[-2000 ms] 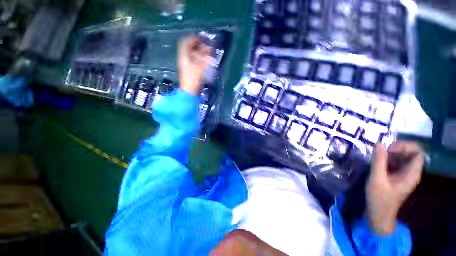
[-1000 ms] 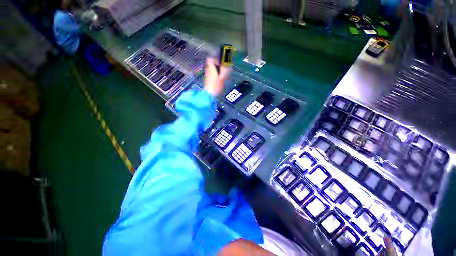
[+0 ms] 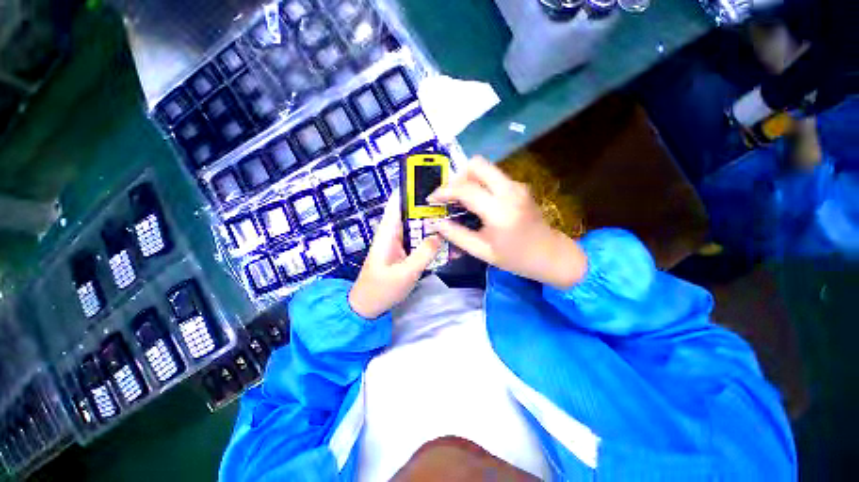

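A dark phone [image 3: 421, 232] with white keys is upright in my left hand [image 3: 386, 275], above my lap and at the near right edge of the window tray. A yellow liner [image 3: 413, 200] frames its dark screen. My left hand grips the phone's left side and lower end, thumb near the keys. My right hand [image 3: 509, 226] comes from the right, its fingertips bent over the screen and the liner's right edge. Whether they pinch the liner is hidden.
The window tray [image 3: 271, 204] with rows of black frames lies ahead. A phone tray [image 3: 129, 306] is at left. White paper [image 3: 460, 102] lies at the window tray's right corner. A brown carton [image 3: 626, 174] with yellow strips [image 3: 562, 200] is at right, near a neighbour's blue sleeve [image 3: 834, 179].
My left hand has come back from over the phone trays with the yellow-framed phone. My right hand has moved from the window tray's near side to the phone. The view has turned right.
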